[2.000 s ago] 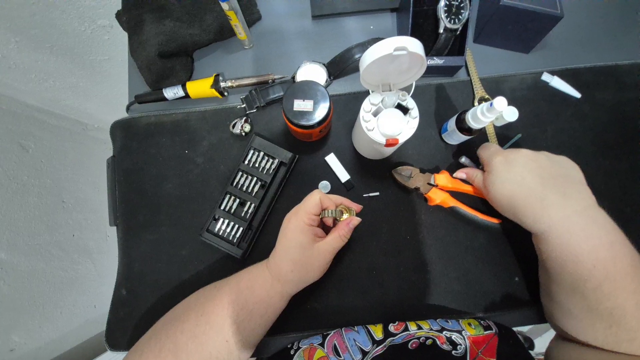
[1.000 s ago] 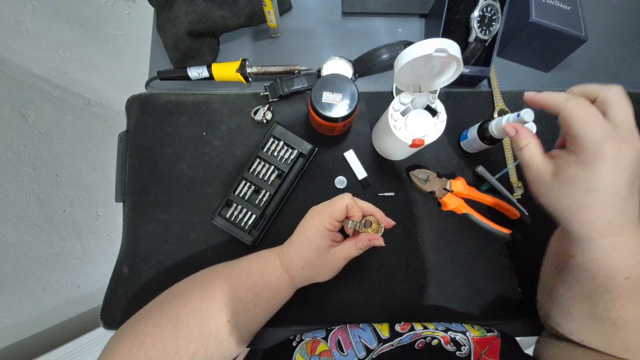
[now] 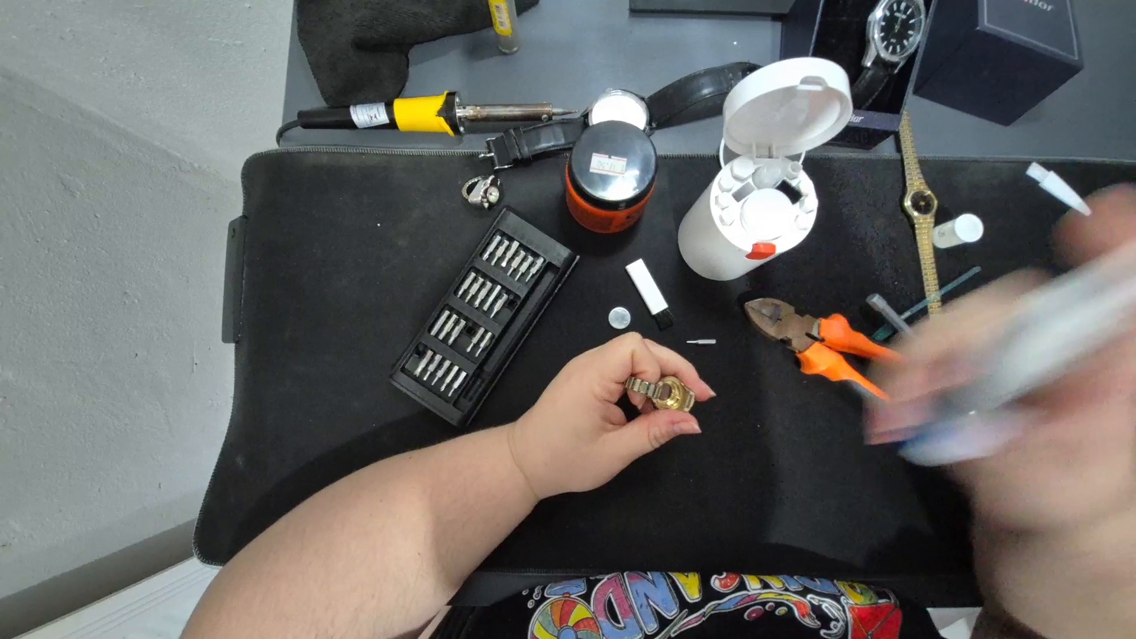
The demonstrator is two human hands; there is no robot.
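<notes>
A small gold-coloured wristwatch (image 3: 673, 394) with a metal band is pinched between the thumb and fingers of my left hand (image 3: 603, 413), above the black mat. My right hand (image 3: 1021, 390), blurred at the right, grips a pale bottle (image 3: 1056, 333), also blurred. Combination pliers with orange handles (image 3: 821, 342) lie just left of my right hand. Between the hands and the white container (image 3: 750, 209) with its raised lid are a small white brush (image 3: 648, 288), a round clear disc (image 3: 619, 317) and a small metal bit (image 3: 701, 342).
A bit set (image 3: 484, 315) lies left, below a black-lidded jar (image 3: 611, 177) and a soldering iron (image 3: 426, 114). Behind are a leather-strap watch (image 3: 619, 108) and a boxed watch (image 3: 895, 31). At right lie a gold watch (image 3: 920, 202), a white cap (image 3: 958, 231) and a white-capped tube (image 3: 1056, 185).
My right hand has picked up a bottle that stood by the gold watch and has come nearer the mat's front. My left hand still holds the small watch.
</notes>
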